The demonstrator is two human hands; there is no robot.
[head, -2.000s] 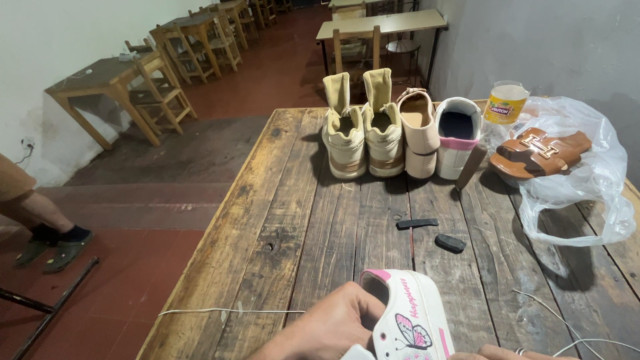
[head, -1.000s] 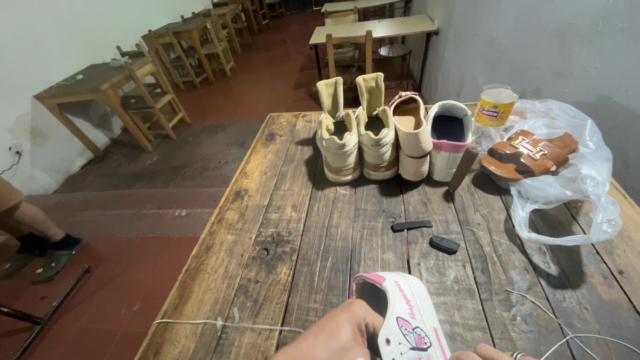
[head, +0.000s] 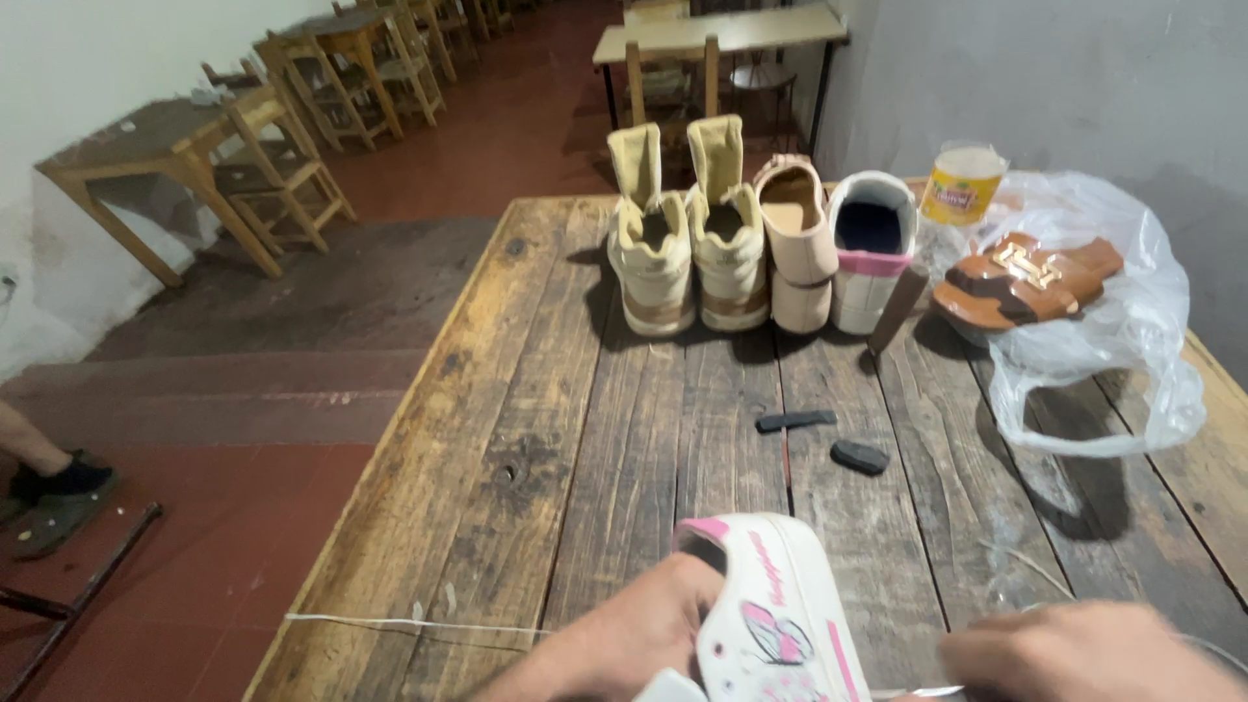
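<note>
A white shoe [head: 780,604] with pink trim, pink lettering and a butterfly print lies on its side at the bottom centre. My left hand [head: 653,624] reaches into its opening and grips it, the fingers hidden inside. Right of the shoe is my right hand [head: 1072,648], blurred, its fingers curled; a thin light-coloured strand or tool shows between it and the sole, too unclear to name. A white thread [head: 419,621] runs across the boards to the left, toward my left forearm. More thin thread [head: 1033,570] lies by my right hand.
On the wooden table [head: 507,409] stand beige high-top sneakers [head: 655,273], a pink shoe [head: 799,244], a white-and-pink shoe [head: 875,263], a dark upright blade-like piece [head: 897,307], a yellow-labelled cup [head: 960,185], and a brown sandal [head: 1024,278] on a plastic bag [head: 1150,292]. Two black pieces [head: 795,420] [head: 859,456] lie mid-table.
My right hand, mostly out of frame at the bottom edge before, has come up and stands to the right of the shoe. My left hand stays at the shoe's opening.
</note>
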